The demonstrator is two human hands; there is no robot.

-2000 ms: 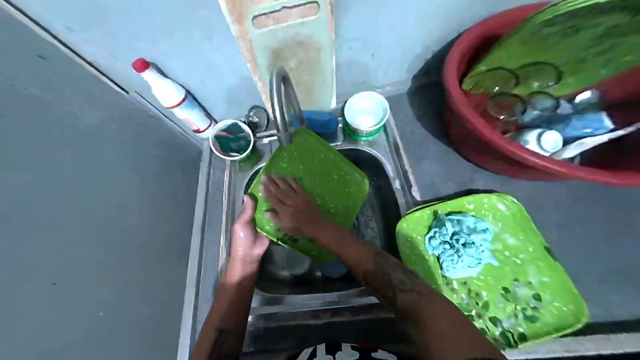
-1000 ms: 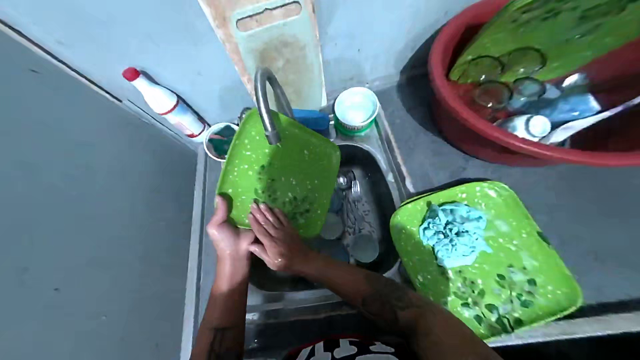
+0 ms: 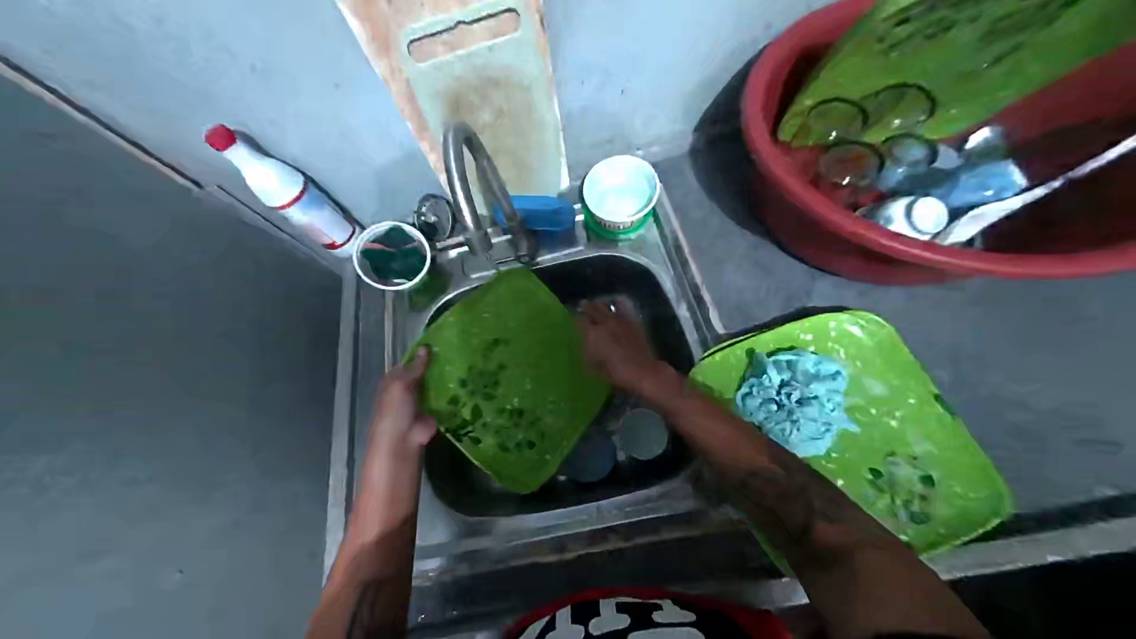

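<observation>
A green square tray with a leaf pattern (image 3: 506, 382) is tilted over the steel sink (image 3: 670, 328), below the curved metal faucet (image 3: 479, 177). My left hand (image 3: 404, 404) grips its left edge. At the tray's right side, over the basin, is my right hand (image 3: 617, 342), blurred; whether its fingers touch the tray cannot be told. Cups or bowls (image 3: 642, 434) lie in the basin, partly hidden by the tray. To the right, another green tray (image 3: 923, 444) rests on the counter with a crumpled light-blue cloth (image 3: 794, 399) on it.
A red tub (image 3: 852, 240) at the upper right holds glasses, utensils and a green tray. Behind the sink are a white bottle with a red cap (image 3: 280, 186), a tub of dark green content (image 3: 392, 256), a blue object (image 3: 543, 213), a white-green tub (image 3: 619, 195) and a cutting board (image 3: 497, 98).
My right hand has moved off the tray's face to its right side, over the basin. The held tray has turned and sits lower against the sink, with my left hand still on it.
</observation>
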